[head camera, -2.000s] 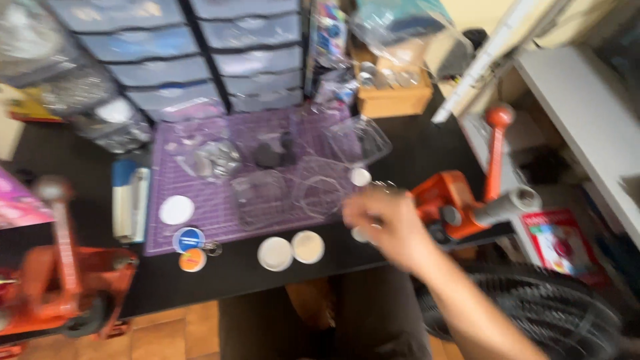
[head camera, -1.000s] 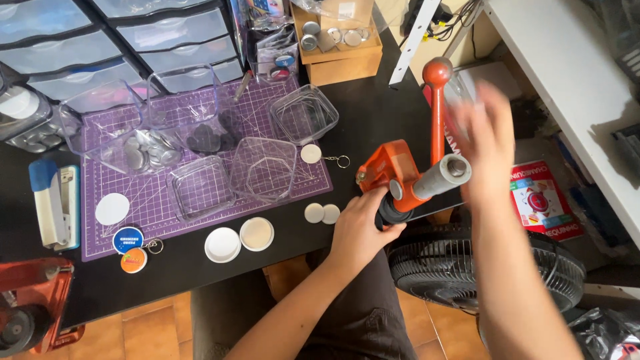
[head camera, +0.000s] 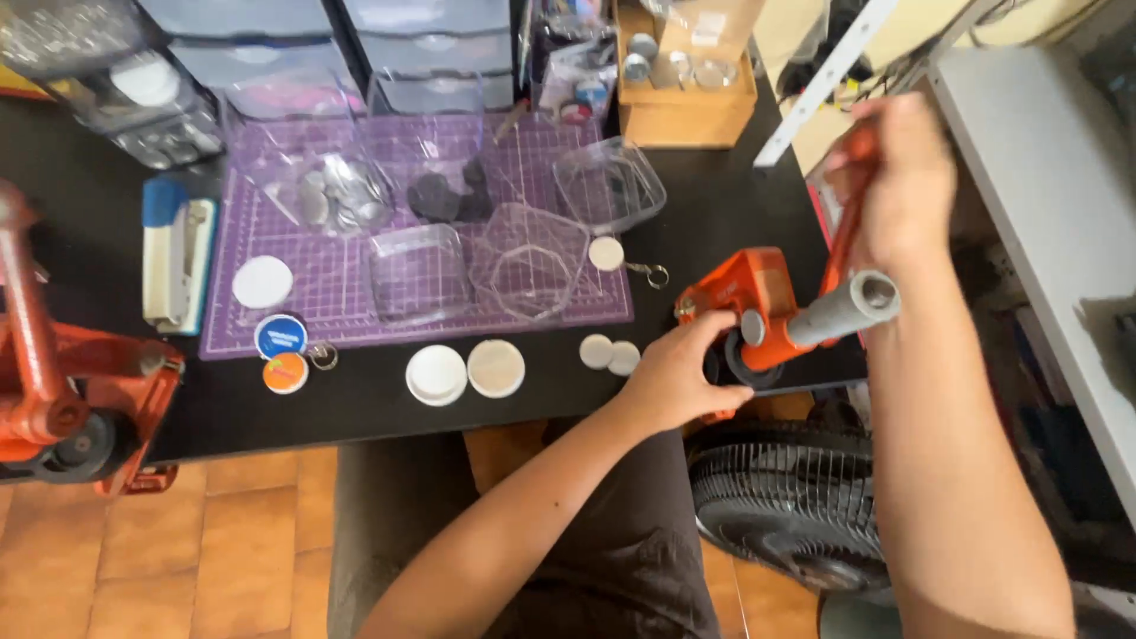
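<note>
An orange button-making press (head camera: 745, 284) stands at the right end of the black table. My right hand (head camera: 905, 177) is closed around the upper end of its lever. My left hand (head camera: 683, 373) touches the black round die (head camera: 753, 359) at the press's base, thumb and fingers spread around it; whether it grips the die is hard to tell. Left of that hand lie two small white discs (head camera: 609, 354). White round discs (head camera: 436, 373) and a cream disc (head camera: 496, 367) are farther left. A blue badge (head camera: 281, 335) and an orange badge (head camera: 286, 373) with a key ring (head camera: 323, 356) lie near the mat.
A purple cutting mat (head camera: 346, 333) bears clear plastic containers (head camera: 422, 275), one holding metal discs (head camera: 342, 195). A stapler (head camera: 177, 257) and a second orange press (head camera: 53, 382) are at left. A cardboard box (head camera: 688, 120) stands behind; a black fan (head camera: 790, 506) is below the table.
One second ago my right hand was a blur beside the lever's ball knob; now it is on the lever, which leans more to the right. My left hand remains at the press's base.
</note>
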